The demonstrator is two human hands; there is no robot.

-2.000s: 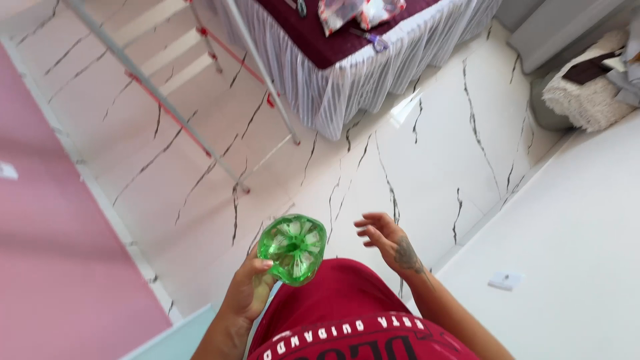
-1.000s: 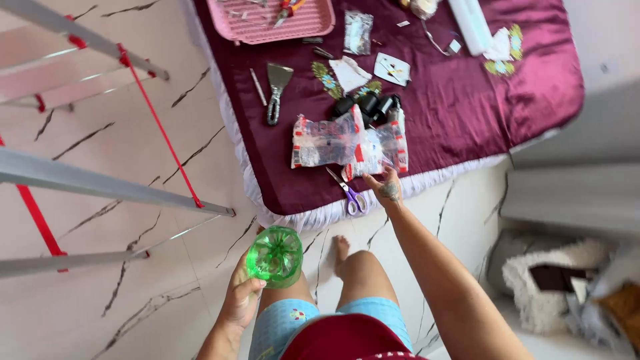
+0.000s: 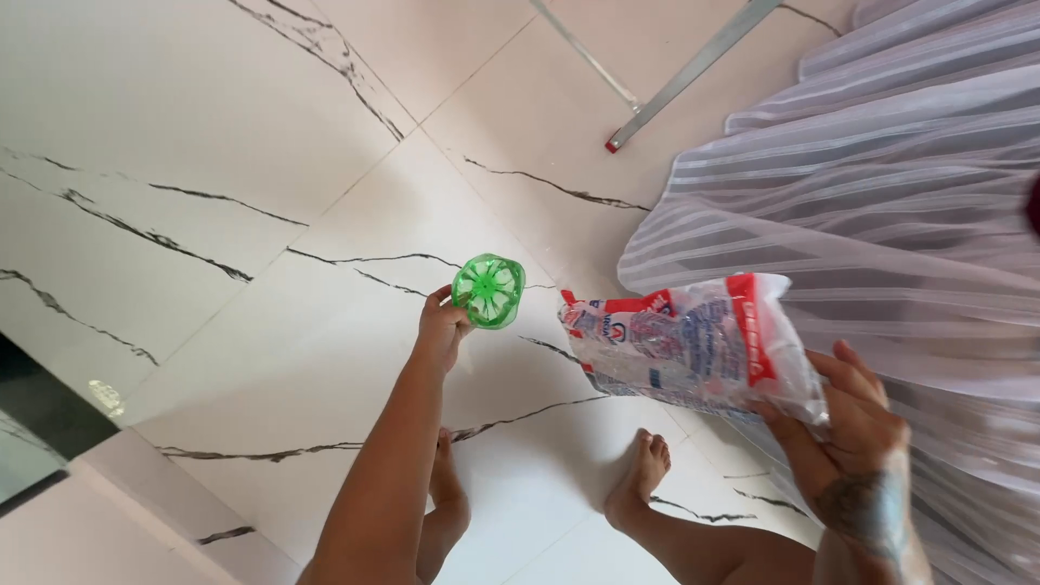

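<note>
Near the middle of the head view, my left hand (image 3: 445,325) grips the rim of a green clear-plastic bottle bottom (image 3: 489,291), whose lobed base faces the camera. To the right, my right hand (image 3: 849,418) pinches one end of a clear plastic bag (image 3: 691,345) with red and blue print. The bag stretches leftward from my fingers, over the floor and the edge of the white cloth. Its contents are hard to make out through the print. The bottle bottom and the bag are apart.
A sheer white table skirt (image 3: 780,187) hangs along the right side. A metal ladder leg (image 3: 691,77) with a red foot stands at the top. My bare feet are on the marble-patterned tile floor (image 3: 325,325). A white ledge (image 3: 162,504) lies at lower left.
My right hand was at the table edge by the plastic bags; now it holds a bag away from the tabletop. The green bottle bottom stays in my left hand. The view has swung toward the floor.
</note>
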